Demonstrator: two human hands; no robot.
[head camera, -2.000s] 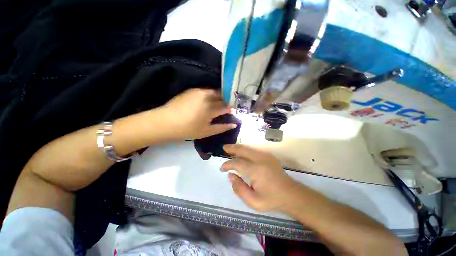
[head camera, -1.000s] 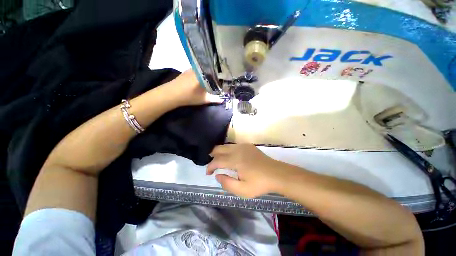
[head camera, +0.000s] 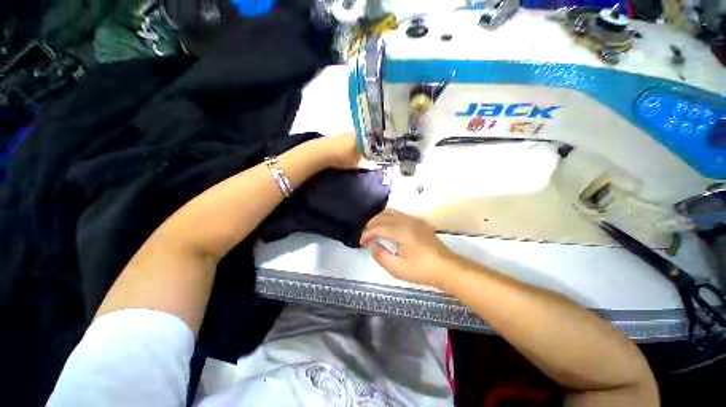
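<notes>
A black garment (head camera: 159, 159) covers the left of the table, and a narrower part of it (head camera: 334, 203) runs under the lit needle area of the white and blue sewing machine (head camera: 509, 107). My left hand (head camera: 344, 151) lies on the cloth behind and left of the needle; its fingers are hidden by the machine head. My right hand (head camera: 403, 245) pinches the cloth's near right edge between thumb and fingers, in front of the needle area. The presser foot (head camera: 386, 168) is small and blurred by glare.
Black scissors (head camera: 665, 270) lie at the right of the machine bed, handles over the table edge. A grey measuring strip (head camera: 374, 304) runs along the table's front edge. Green cloth (head camera: 131, 40) and other clutter show at the back left.
The view has shifted and shows more of the machine. More black cloth lies spread between my hands than two seconds ago. My left hand has gone further behind the machine head.
</notes>
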